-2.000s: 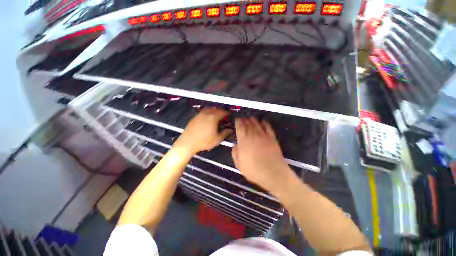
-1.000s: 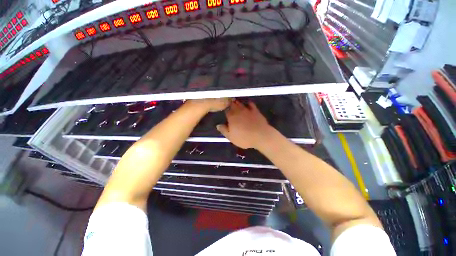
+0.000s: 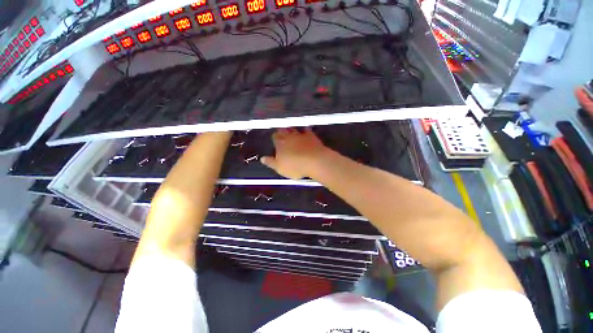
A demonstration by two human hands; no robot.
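Note:
My right hand (image 3: 296, 151) is over a black rack shelf (image 3: 383, 140), just below the white front edge of the shelf above. Its fingers point inward and their tips are partly hidden; whether it holds anything cannot be seen. My left forearm reaches under the upper shelf (image 3: 260, 121), which hides my left hand. Small shiny pieces (image 3: 251, 159) lie on the lower shelf between my arms, too blurred to identify. Dark charging leads (image 3: 283, 29) hang at the back of the upper shelf.
Red rack meters (image 3: 229, 11) run above the upper shelf. More shelves (image 3: 292, 230) are stacked below. A tray with white pieces (image 3: 460, 138) stands at the right, beside a yellow floor line (image 3: 465, 195). Black and orange slabs (image 3: 543, 188) stand farther right. A red object (image 3: 296, 285) is low down.
The view has shifted toward the rack's right side. My left hand has moved left and deeper, out of sight under the upper shelf. My right hand has moved slightly left since a second ago.

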